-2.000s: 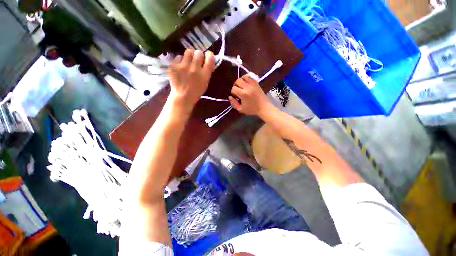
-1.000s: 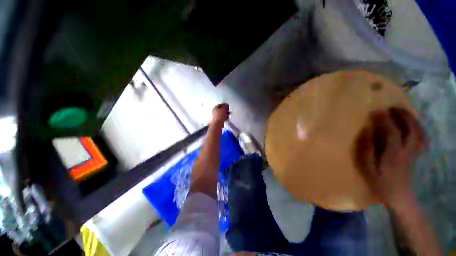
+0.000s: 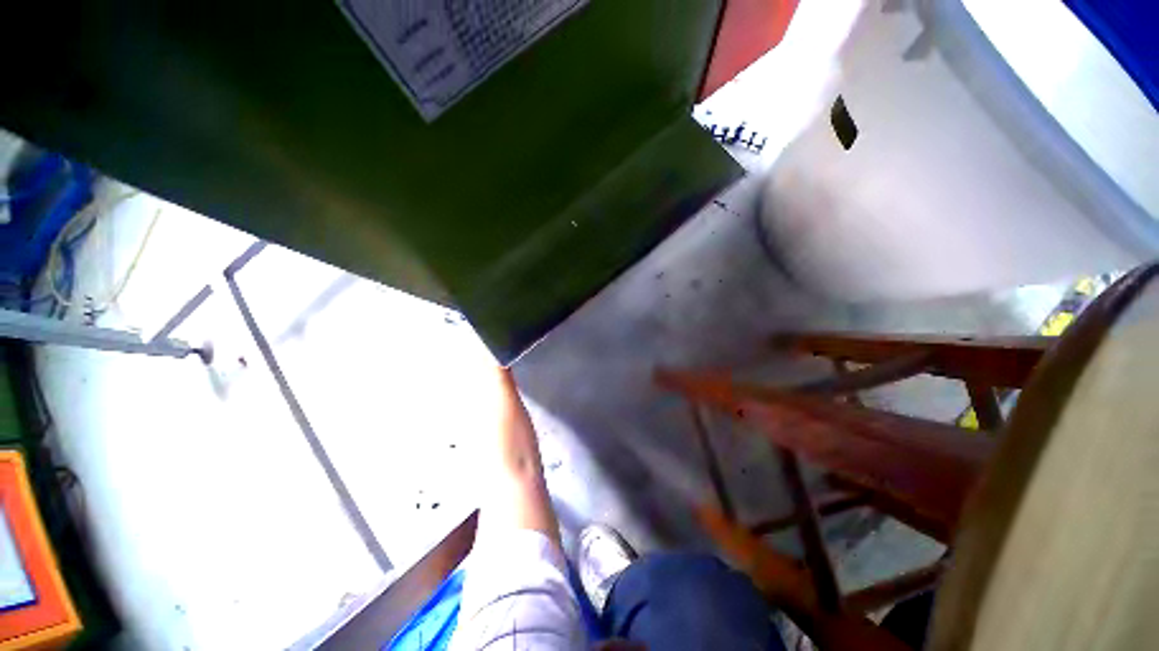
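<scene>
My left forearm (image 3: 521,464) reaches up from the bottom middle. Its far end meets the lower corner of the green machine body (image 3: 547,229), and the hand cannot be made out there. Whether it holds anything cannot be told. The round wooden stool seat (image 3: 1080,509) is large and cut off at the right edge, with reddish-brown legs and rails (image 3: 877,445) below it, partly blurred. My right hand cannot be made out.
A large white bucket (image 3: 928,191) stands at upper right. A blue edge (image 3: 1125,45) shows in the top right corner. Blue material (image 3: 430,621) lies beside my left sleeve. An orange-framed tray (image 3: 38,560) is at far left. My shoe (image 3: 604,556) is on the floor.
The view has swung down beside the machine. The stool seat has shifted right and its legs now show. My right hand, seen over the seat before, is no longer visible. The white leads are out of view.
</scene>
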